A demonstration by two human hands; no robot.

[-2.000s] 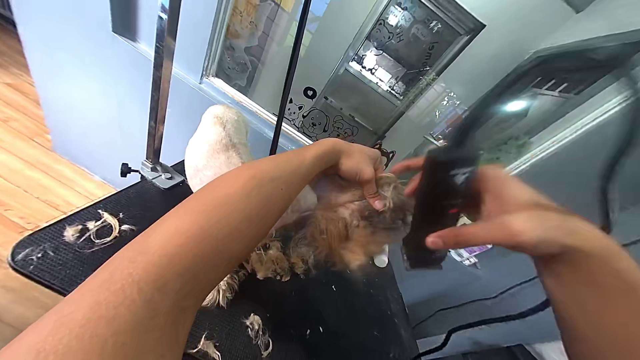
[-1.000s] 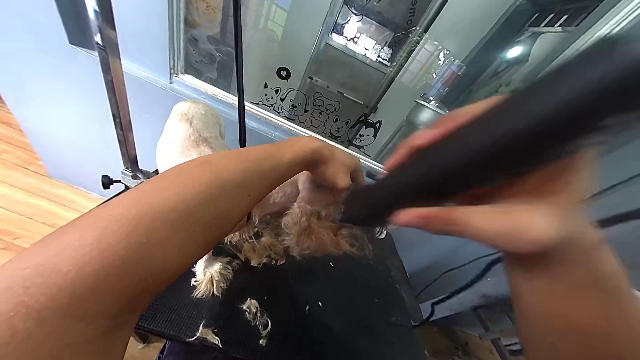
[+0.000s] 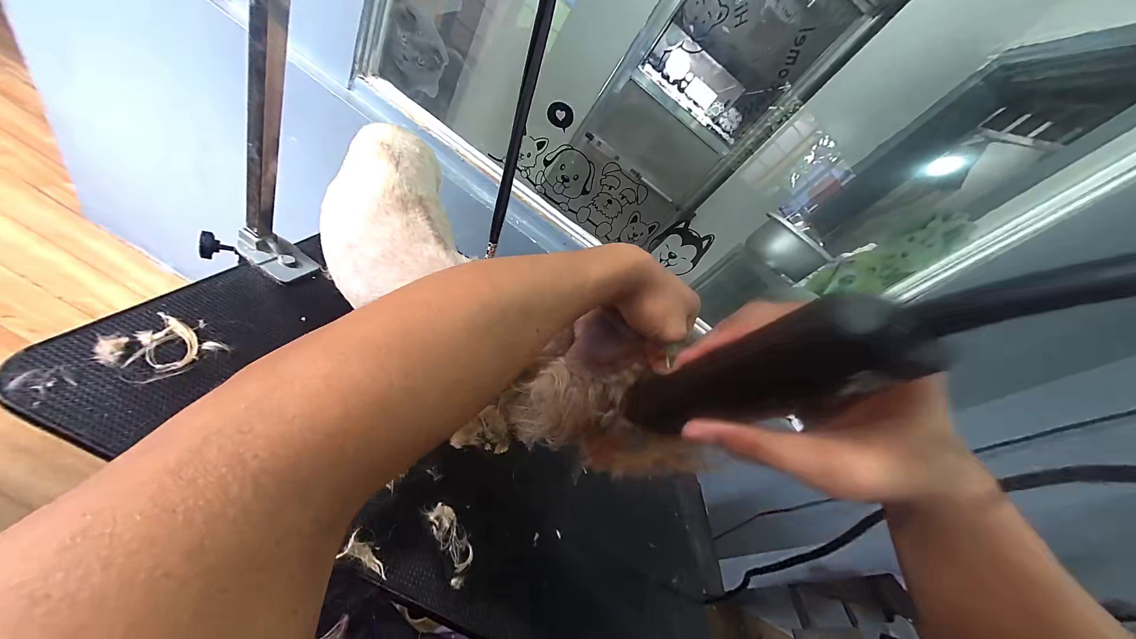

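Observation:
A dog with a closely clipped pale body (image 3: 382,213) stands on a black grooming table (image 3: 568,550), partly hidden behind my left forearm. Longer curly tan fur (image 3: 568,399) shows around its head end. My left hand (image 3: 652,302) is closed on the dog at its head, though which part it grips is hidden. My right hand (image 3: 852,444) holds black electric hair clippers (image 3: 772,364), blurred, with their front end against the curly fur. A thick black cord runs from them to the right edge.
A metal grooming arm (image 3: 264,115) is clamped to the table by a bracket with a black knob (image 3: 209,245). A black strap (image 3: 524,115) hangs near the dog. Cut fur tufts (image 3: 451,537) lie on the table. Behind stands a glass window with dog drawings (image 3: 568,173). Cables hang at right.
The clippers have turned from roughly upright two seconds ago to lying sideways against the fur. My left hand stays at the dog's head.

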